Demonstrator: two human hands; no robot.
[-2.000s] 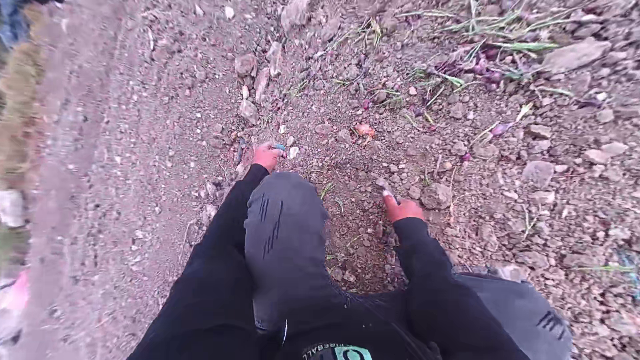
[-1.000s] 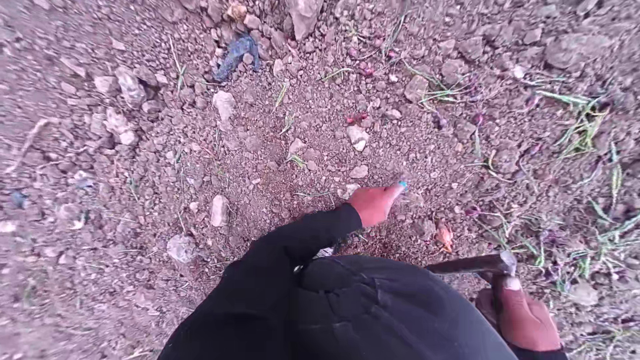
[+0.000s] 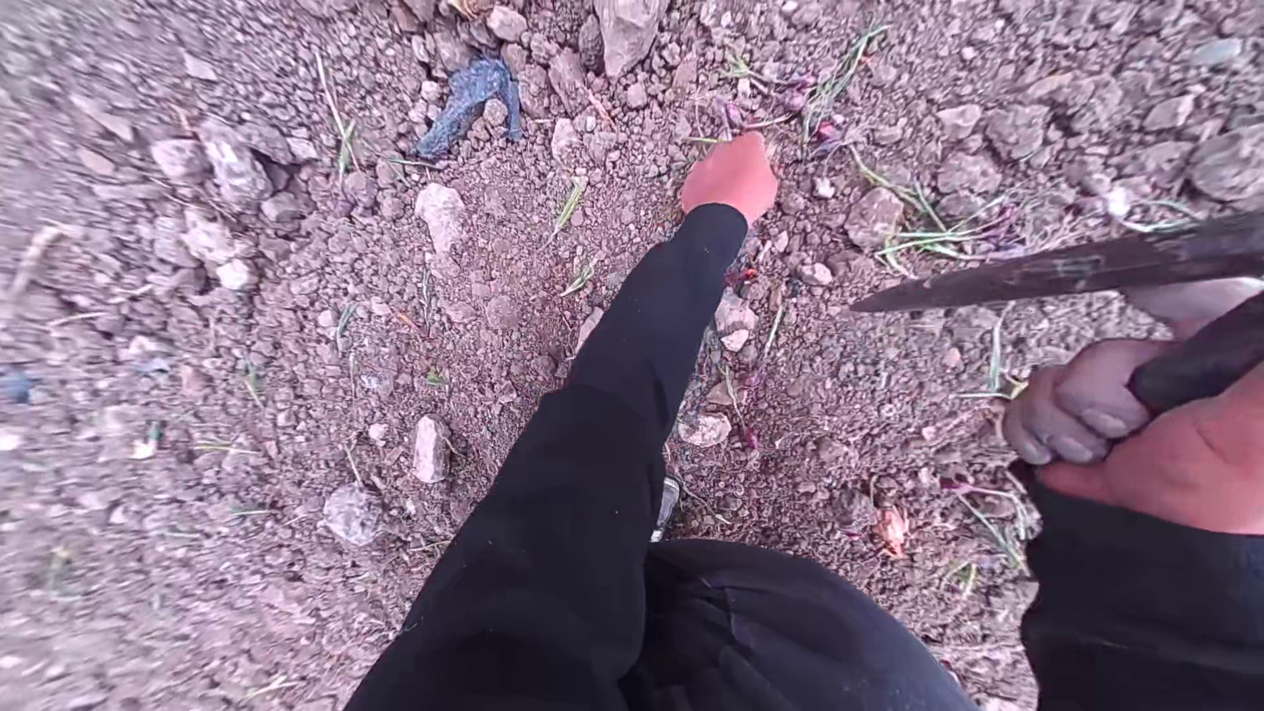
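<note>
My left hand [image 3: 733, 176] reaches down to the soil at the upper middle, its back toward me and its fingers hidden. Small purple onion bulbs with green leaves [image 3: 798, 99] lie just beyond and to the right of it. On the right, my right hand [image 3: 1136, 425] is closed around the dark handle of a hand tool [image 3: 1076, 272], whose long, dark, pointed head is raised over the soil and points left. More green onion leaves [image 3: 928, 237] lie on the ground beyond the tool's tip.
Stony, cloddy soil [image 3: 533, 326] surrounds me. A large rock [image 3: 627, 35] lies at the top, with a blue-grey scrap of cloth or plastic [image 3: 469, 107] to its left. A pale stone [image 3: 431, 449] lies left of my sleeve. An orange scrap [image 3: 892, 530] lies at lower right.
My left hand has reached forward to the soil by the onions, away from my knee. The tool in my right hand has come up higher, its pointed head now in view.
</note>
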